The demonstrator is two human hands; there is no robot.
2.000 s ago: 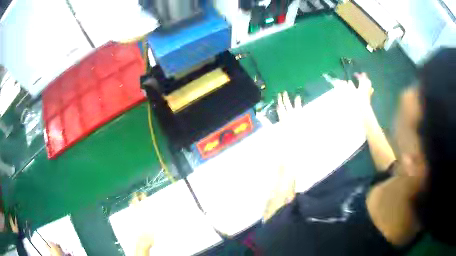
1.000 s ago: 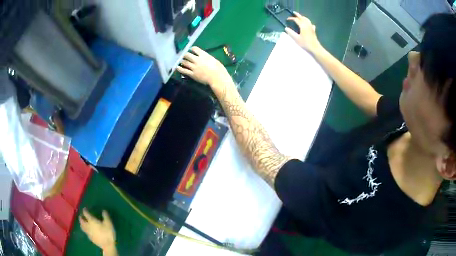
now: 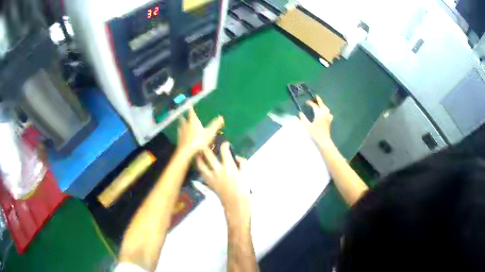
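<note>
My left hand [image 3: 195, 133] reaches in from the lower left, its fingers spread and blurred. My right hand [image 3: 220, 172] comes up from the bottom edge, close below it, fingers apart. A small dark part with orange spots [image 3: 217, 142] lies between the two hands, mostly hidden by the fingers. I cannot tell whether either hand grips it. The hands are over the near edge of the green belt [image 3: 255, 69], beside the white bench mat [image 3: 282, 172].
Another person's hand [image 3: 319, 122] touches a dark phone frame [image 3: 299, 90] on the belt; their dark head [image 3: 420, 207] fills the lower right. A white control box [image 3: 135, 119] stands at upper left, with a blue-topped fixture [image 3: 95, 164] and red tray [image 3: 32, 212] beyond.
My two hands have come together beside the control box; one hand showed low at left before. The view has turned, and the other person's tattooed arm no longer shows at the box.
</note>
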